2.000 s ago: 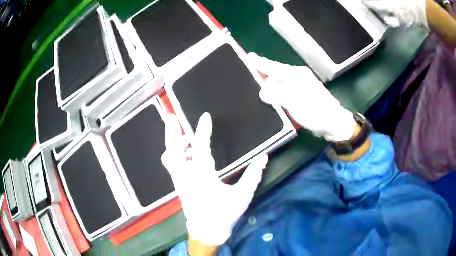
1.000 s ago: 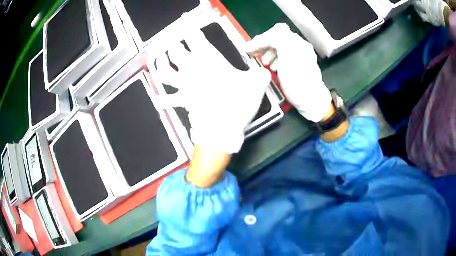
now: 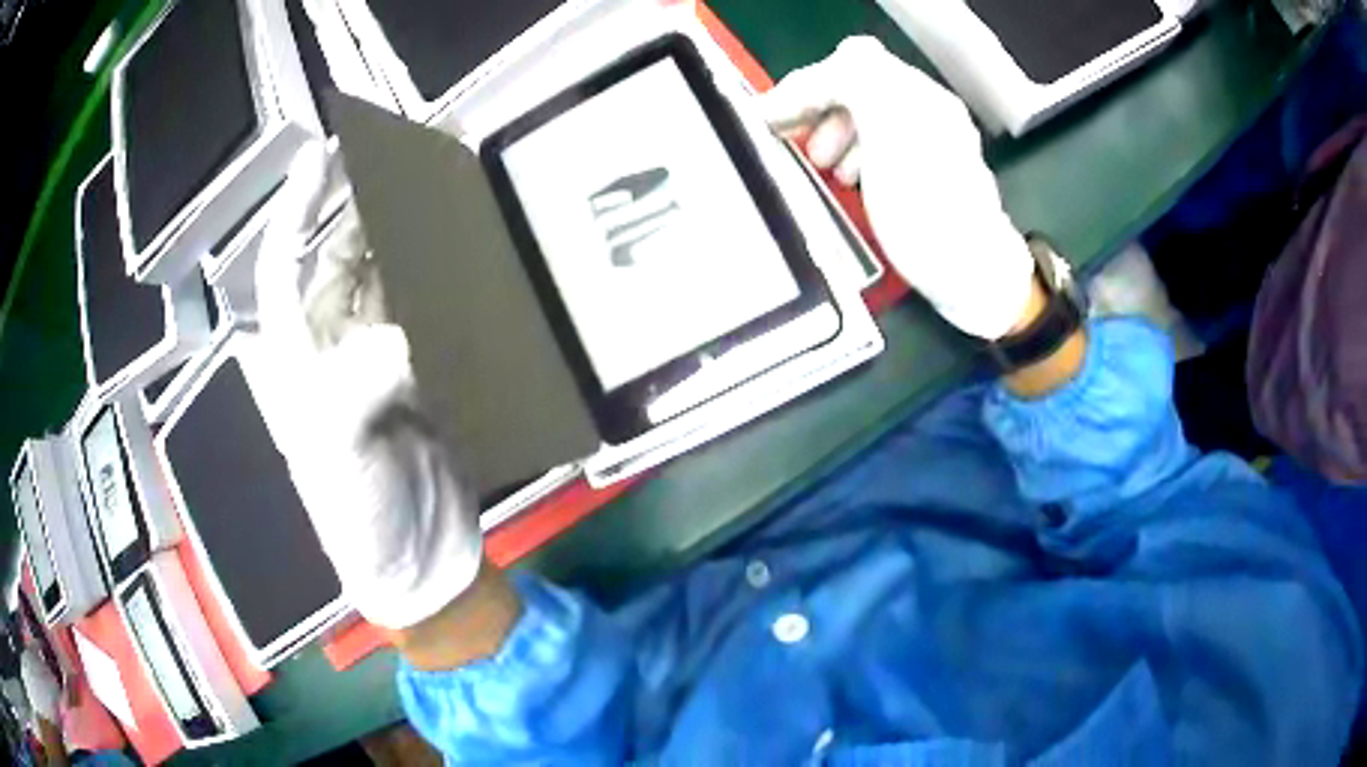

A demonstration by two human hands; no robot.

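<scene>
An e-reader (image 3: pixel 660 225) with a black bezel and a pale screen showing a dark picture lies in a white box tray (image 3: pixel 840 360) in front of me. My left hand (image 3: pixel 352 405), in a white glove, holds a thin dark olive sheet (image 3: pixel 457 300) tilted up at the e-reader's left side. The left fingers are partly hidden behind the sheet. My right hand (image 3: pixel 922 188), gloved, is at the tray's right edge with its fingers curled; a thin light-edged item (image 3: pixel 840 217) lies below the fingertips. I cannot tell whether they grip anything.
Stacked white trays with black tops (image 3: pixel 188 128) stand at the upper left. Another black-topped tray (image 3: pixel 255 502) lies left of my left hand. Smaller units with screens (image 3: pixel 113 487) lie at the far left on a red mat (image 3: pixel 352 644). More trays (image 3: pixel 1049 75) stand at the upper right.
My left hand has moved left off the tray, lifting the dark sheet and uncovering the e-reader screen. My right hand has stayed by the tray's right edge.
</scene>
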